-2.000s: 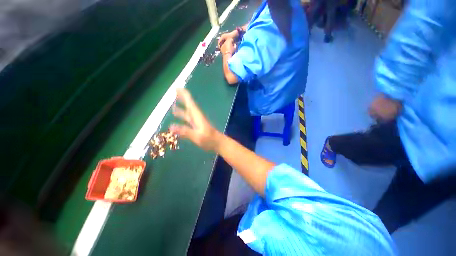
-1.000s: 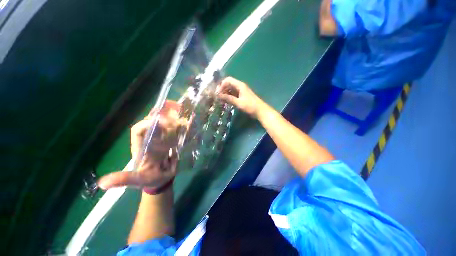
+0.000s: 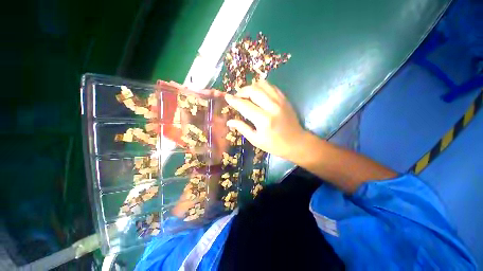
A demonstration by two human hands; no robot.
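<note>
A clear blister tray (image 3: 124, 174) is held up in front of me, with small tan pieces (image 3: 196, 136) in many of its grid pockets. My left hand (image 3: 218, 129) is beneath the tray and shows blurred through the plastic, supporting it. My right hand (image 3: 270, 119) is over the tray's upper right part, thumb and fingers bent close to the pockets. Whether its fingertips pinch a piece cannot be told. A loose pile of small dark and gold parts (image 3: 254, 55) lies on the green bench just beyond the right hand.
The red bin (image 3: 168, 108) shows partly through the tray. A white strip (image 3: 225, 26) runs along the green bench mat (image 3: 339, 47). At the right are a blue stool leg (image 3: 461, 87) and yellow-black tape (image 3: 450, 132) on the blue floor.
The tray, earlier seen nearly edge-on, now faces me and looks larger. My right hand has stayed at its right side. The view has moved closer, and the neighbouring worker has left the picture.
</note>
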